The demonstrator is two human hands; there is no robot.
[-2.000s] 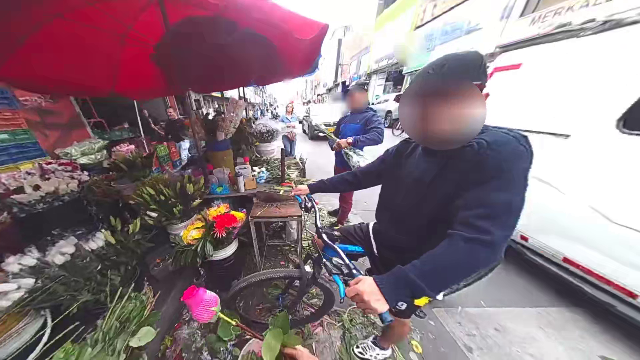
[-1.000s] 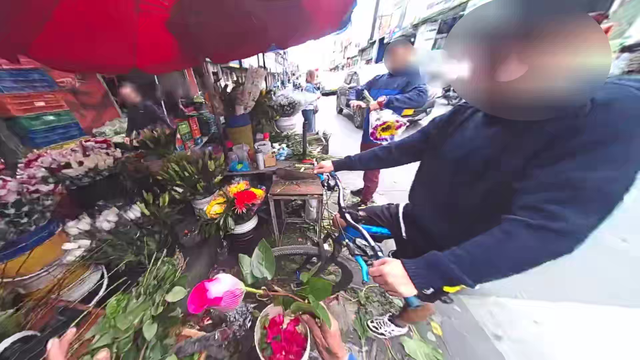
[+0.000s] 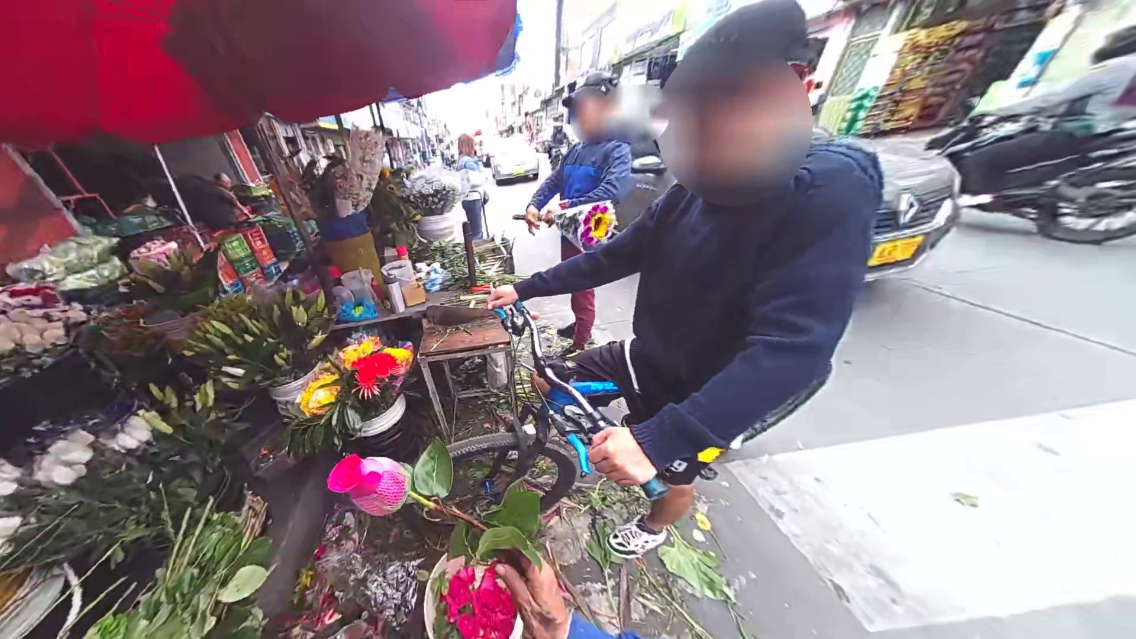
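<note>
A pink rose (image 3: 373, 485) with a mesh sleeve round its bloom points left at the bottom centre, its leafy stem running to my right hand (image 3: 535, 596). My right hand is closed around the lower stem, at the bottom edge of the view. Beside the fingers is a white bucket (image 3: 432, 603) with dark pink flowers (image 3: 479, 605) in it. My left hand is out of view. Cut green foliage (image 3: 186, 577) lies at the bottom left.
A person on a blue bicycle (image 3: 581, 388) is close in front, both hands on the handlebar. Behind stands another person with a wrapped bouquet (image 3: 590, 225). A wooden table (image 3: 466, 337), a bucket of bright flowers (image 3: 383, 417), a red umbrella (image 3: 266, 62) and a grey car (image 3: 905, 213) surround them.
My left hand, at the lower left a second ago, has left the view. The rose was upright-tilted two seconds ago and now lies nearly level. A motorcycle has come into view at right.
</note>
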